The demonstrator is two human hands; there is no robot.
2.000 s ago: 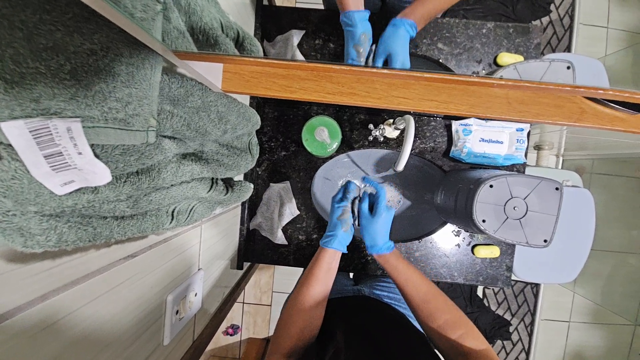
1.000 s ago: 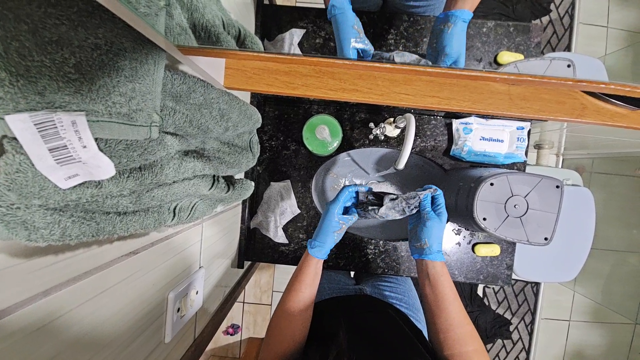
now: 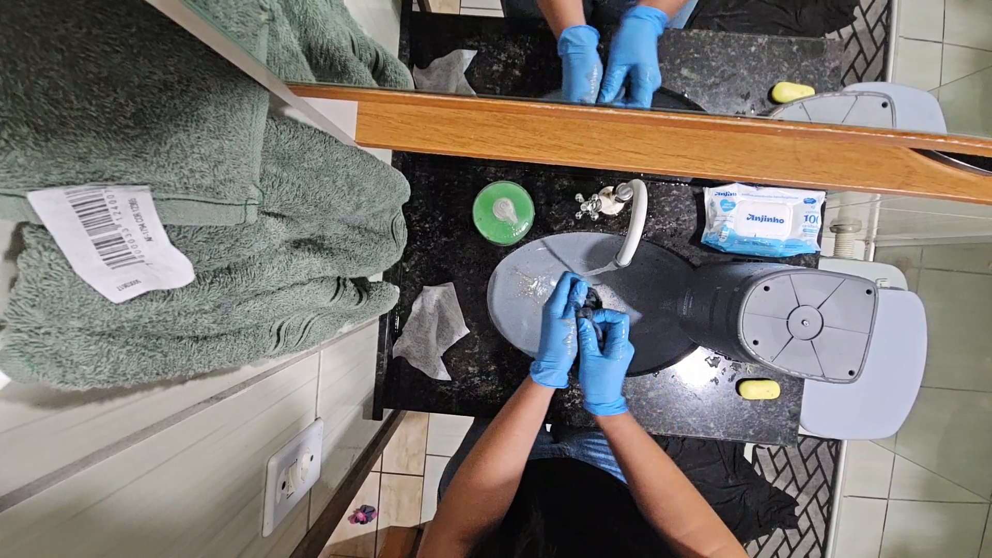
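Both hands wear blue gloves and are close together over the grey oval sink basin (image 3: 519,310). My left hand (image 3: 559,333) and my right hand (image 3: 606,360) grip a small, wet, dark bunched cloth (image 3: 590,302) between their fingers; most of it is hidden by them. Just above, water runs from the curved white faucet (image 3: 638,221). A dark grey plastic bin (image 3: 806,322) lies on its side across the right part of the basin, its base facing right. Soap suds show on the basin's left side.
Round the basin on the black granite counter (image 3: 666,415) are a green soap dispenser (image 3: 503,213), a pack of wet wipes (image 3: 762,220), a crumpled white wipe (image 3: 432,329) and a yellow soap bar (image 3: 759,389). Green towels (image 3: 325,232) hang at left; a wood-framed mirror (image 3: 620,143) spans above.
One second ago my hands were apart with the dark cloth stretched between them; now they are together and the cloth is bunched up. The bin and the counter items have not moved.
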